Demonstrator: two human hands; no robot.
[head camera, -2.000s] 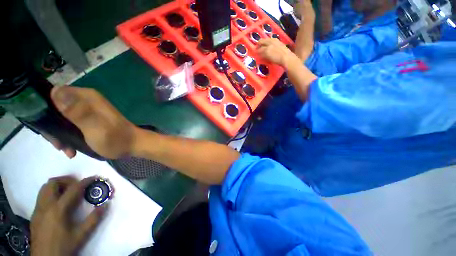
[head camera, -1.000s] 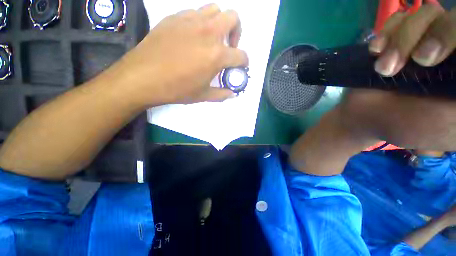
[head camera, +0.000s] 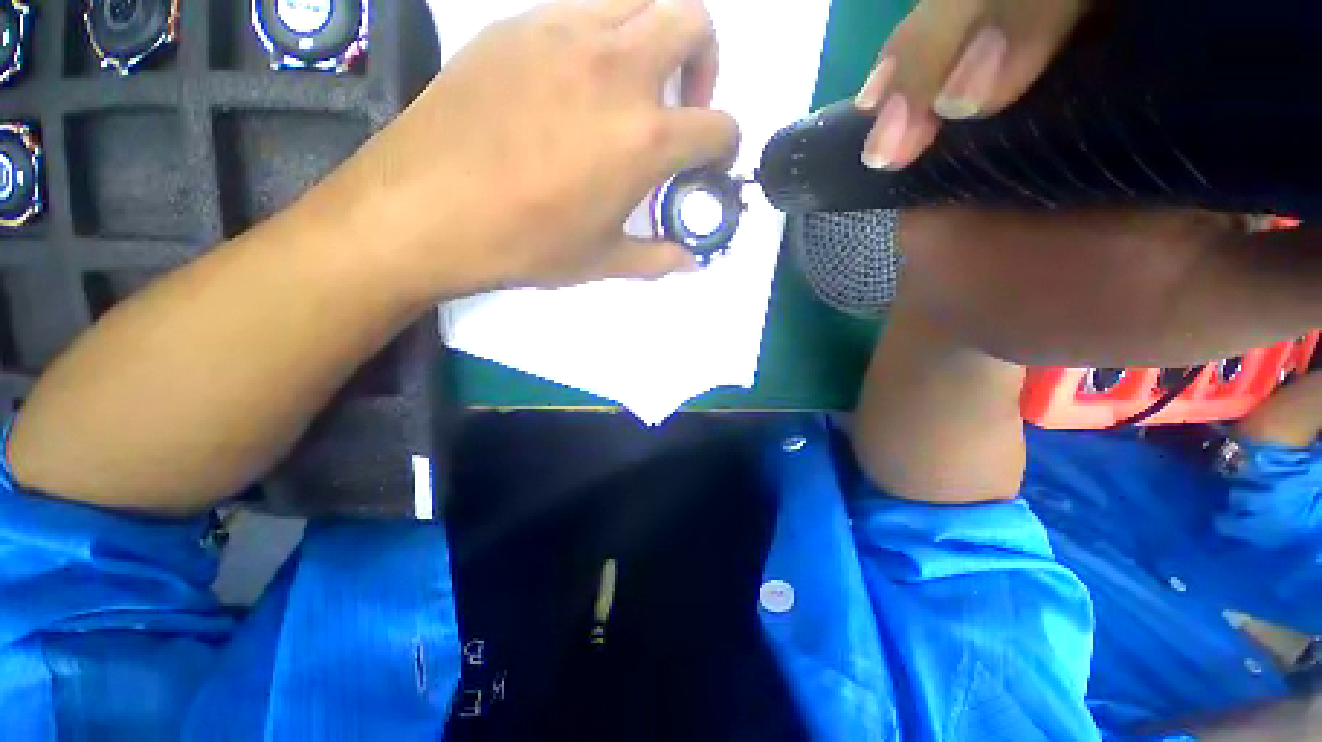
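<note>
A round watch body (head camera: 700, 213) with a pale bright centre lies on the white paper (head camera: 638, 341). My left hand (head camera: 558, 152) grips it between thumb and fingers at its left side. My right hand (head camera: 964, 80) is shut around the black ribbed electric screwdriver (head camera: 928, 157), which lies nearly level. Its narrow end points left, and the thin bit tip is at the watch's upper right edge. Whether the tip touches the edge cannot be told. Any screw is too small to see.
A perforated disc (head camera: 853, 261) lies right of the paper, partly hidden by the screwdriver and right wrist. A black foam tray (head camera: 297, 177) with several watch bodies is at left. A red foam tray (head camera: 1066, 402) is at right. Another person's blue sleeve (head camera: 1261, 500) shows at lower right.
The screwdriver has moved left from over the perforated disc to the watch's edge. The view has turned down from the red tray since the earliest frame. My left hand still holds the watch body.
</note>
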